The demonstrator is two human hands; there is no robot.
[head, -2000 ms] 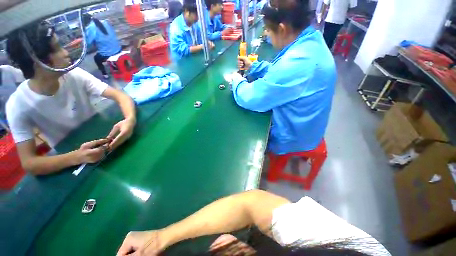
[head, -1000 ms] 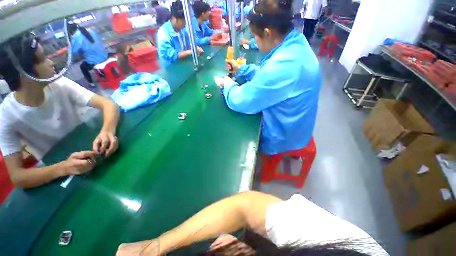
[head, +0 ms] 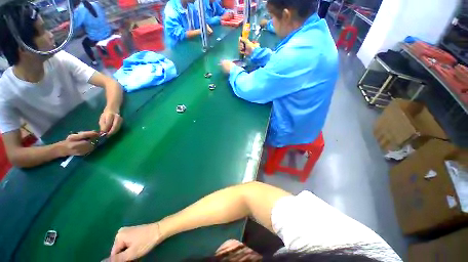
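A small squarish unit with a silver rim and dark centre [head: 50,237] lies on the green belt [head: 169,153] at the lower left, left of my right hand. My right hand [head: 136,243] is at the bottom edge, back upward and fingers curled. Its fingertips are partly cut off, and I cannot tell whether it holds anything. My right forearm crosses the belt's near side from a white sleeve. My left hand is not clearly in view; a blurred skin-coloured patch at the bottom edge cannot be identified. Another small unit [head: 180,108] lies farther up the belt.
A person in white [head: 41,97] handles a small dark item across the belt. A person in blue [head: 287,82] holds an orange-yellow tool [head: 246,31] on my side. Also there are a blue garment [head: 146,71], a red stool [head: 295,161] and cardboard boxes [head: 431,179].
The view has shifted. The nearest unit has moved down-left along the belt, and units farther up have come nearer. More of my right hand shows than one second ago.
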